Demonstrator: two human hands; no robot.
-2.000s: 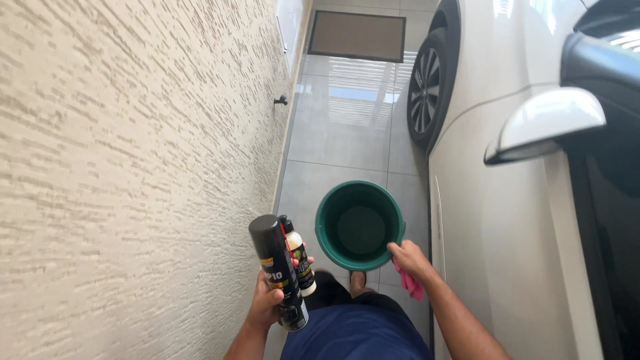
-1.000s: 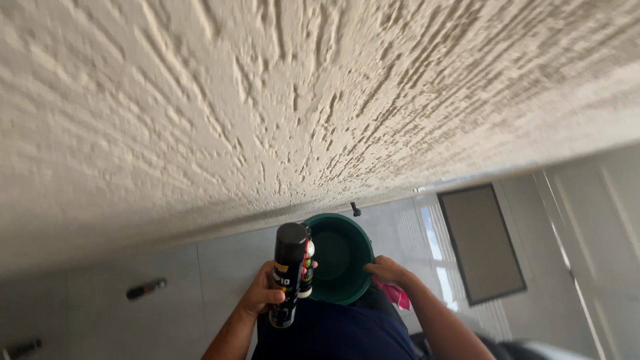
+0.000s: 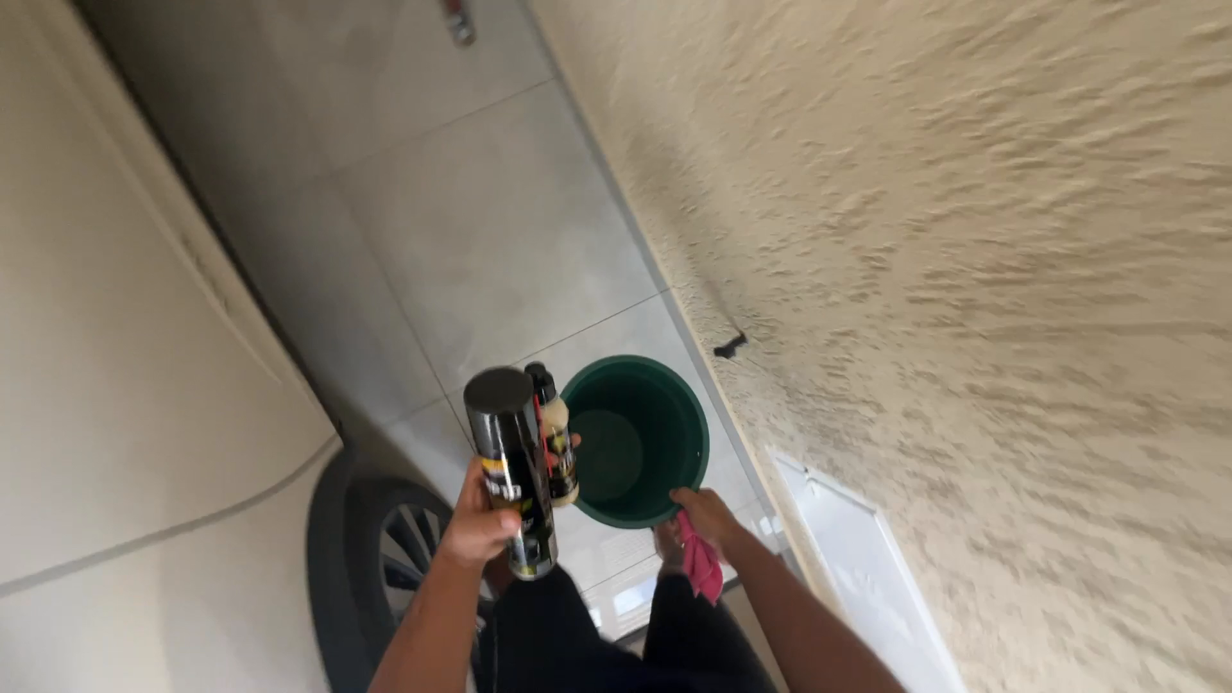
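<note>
My left hand (image 3: 484, 520) grips a black aerosol can (image 3: 512, 472) together with a smaller bottle (image 3: 557, 443) that has a black cap and pale contents; both stand roughly upright, side by side. With my right hand (image 3: 707, 520) I hold the rim of a dark green plastic bucket (image 3: 685, 395) and a pink cloth (image 3: 701, 563) that hangs below the fingers. The inside bottom of the bucket shows nothing lying in it, though the can and bottle are close to its left edge.
A textured beige wall (image 3: 962, 289) with a black tap (image 3: 731, 346) and a white panel (image 3: 866, 558) rises on the right. At left stands a light-coloured car (image 3: 144, 337) with its wheel (image 3: 404, 549). A small object (image 3: 460, 24) lies on the tiled floor (image 3: 481, 221).
The view has swung round strongly, from facing the wall to looking along the floor between car and wall. Both hands keep the same holds on the can, bottle, bucket and cloth.
</note>
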